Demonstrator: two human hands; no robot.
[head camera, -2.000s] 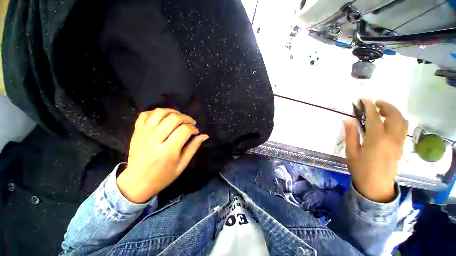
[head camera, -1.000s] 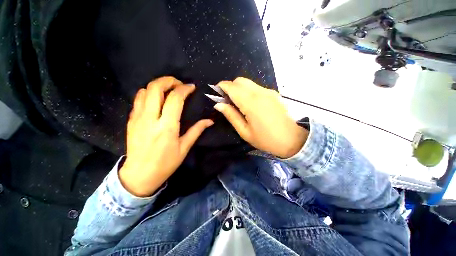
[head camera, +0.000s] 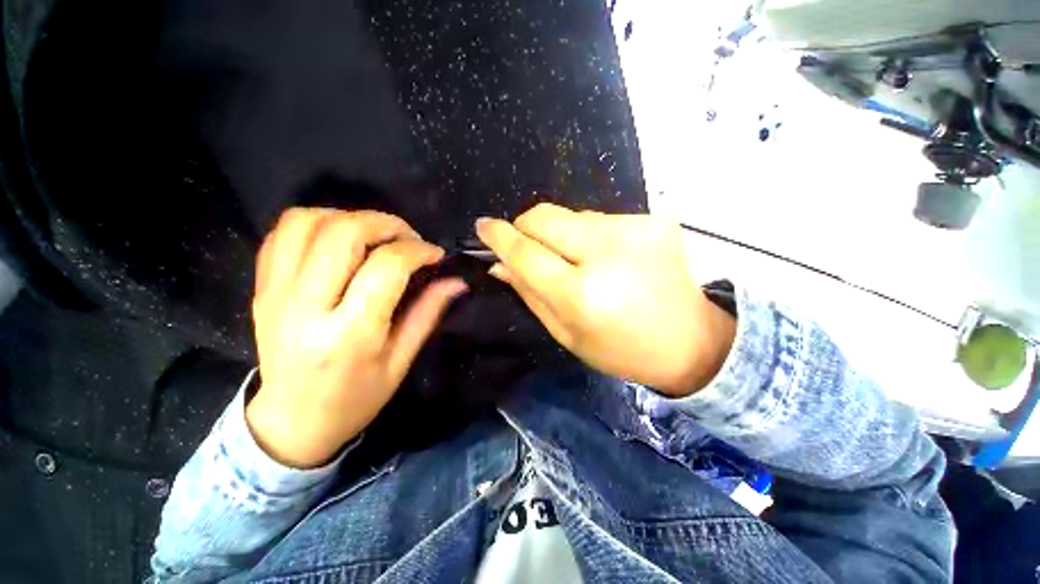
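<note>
A large black jacket (head camera: 525, 126) with light flecks covers the lap and the table, with a smoother plain black area at its left. My left hand (head camera: 342, 325) rests on the plain area, fingers curled and the thumb a little apart from the index finger; whether it pinches cloth or thread is hidden. My right hand (head camera: 616, 291) holds thread snips (head camera: 477, 250) between thumb and fingers. The blades look nearly closed and point left, right beside my left fingertips. A loose thread is too fine to tell.
A white machine bed (head camera: 753, 194) with a dark seam line lies at right, under the sewing machine head (head camera: 901, 29). A green round object (head camera: 993, 355) sits at the bed's right end. Dark buttoned cloth (head camera: 97, 422) lies at lower left. Bluish cloth shows below the table edge.
My right hand has come from over the machine bed onto the jacket with the snips. Their blades were apart one second ago and are now nearly together. My left hand has shifted slightly left.
</note>
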